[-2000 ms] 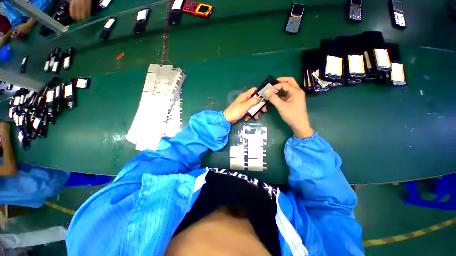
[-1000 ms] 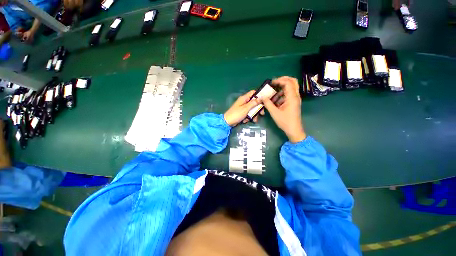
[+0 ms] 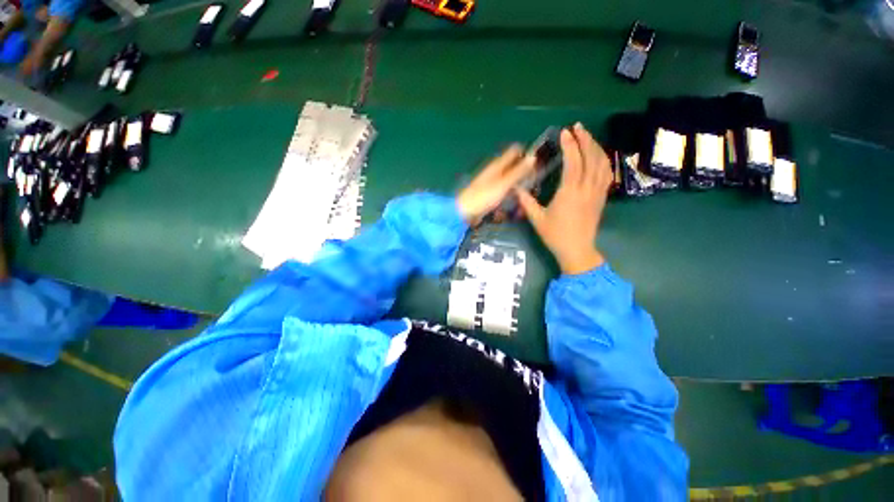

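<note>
A dark phone [image 3: 545,155], blurred, is held between my hands above the green bench. My left hand [image 3: 495,183] grips its lower left side. My right hand [image 3: 571,201] is at its right side, fingers raised and thumb near its lower end; whether it grips the phone is unclear. The pale label is not visible on the phone. A small sheet of die-cut labels [image 3: 487,289] lies just below my hands. A larger fanned stack of label sheets [image 3: 312,186] lies to the left.
Several phones with pale patches [image 3: 708,154] lie piled at right. A jumbled phone heap [image 3: 93,157] is at far left. Spaced phones [image 3: 635,54] and a red-yellow device [image 3: 453,8] lie on the far strip. A neighbour's blue sleeve [image 3: 49,319] shows at left.
The phone in my hands has turned and shows a dark face instead of the pale patch. My right fingers have straightened. The view has shifted, and far-strip phones appear further right.
</note>
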